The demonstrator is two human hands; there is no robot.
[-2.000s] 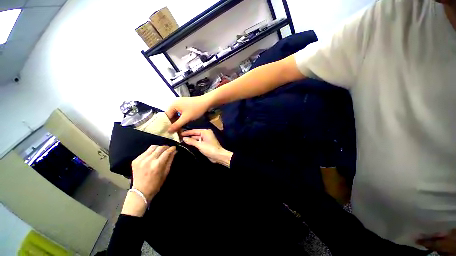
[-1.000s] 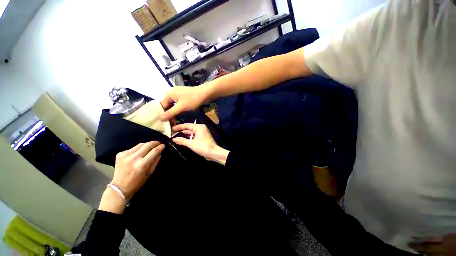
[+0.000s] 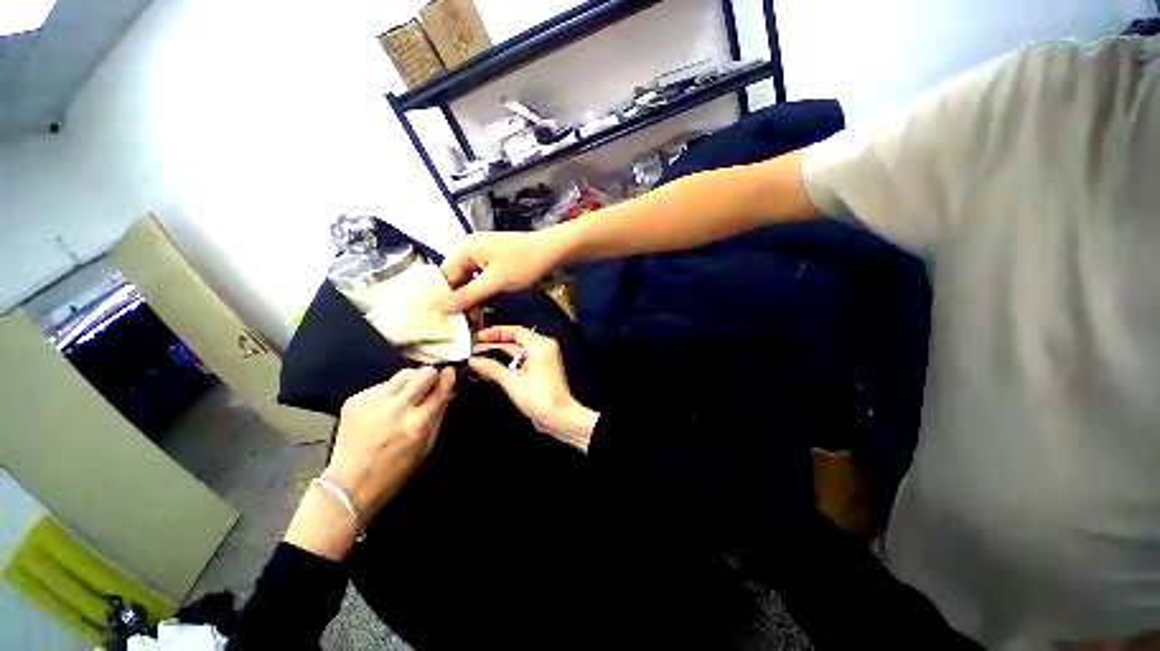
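A black hooded garment [image 3: 509,521] hangs on a dress form whose cream neck [image 3: 414,312] and shiny silver cap [image 3: 369,254] show at the top. The hood [image 3: 333,356] lies to the left of the neck. My left hand [image 3: 388,439], with a pale bracelet at the wrist, pinches the black neckline edge below the cream neck. My right hand [image 3: 532,378] pinches the same edge just to the right, close to the left fingertips. Another person's hand [image 3: 503,265] touches the right side of the cream neck. What lies between the fingertips is too small to tell.
A person in a beige T-shirt [image 3: 1030,331] stands at the right, one arm reaching across. Dark navy garments [image 3: 751,331] are bulky behind the form. A black metal shelf [image 3: 611,140] with small supplies and cartons [image 3: 436,41] stands behind. A door [image 3: 204,312] and yellow rolls [image 3: 76,572] are at the left.
The camera view has shifted slightly. The pale line below the neckline seen earlier no longer shows clearly. More of the cream neck's lower edge shows between the hands. Both my hands still pinch the neckline.
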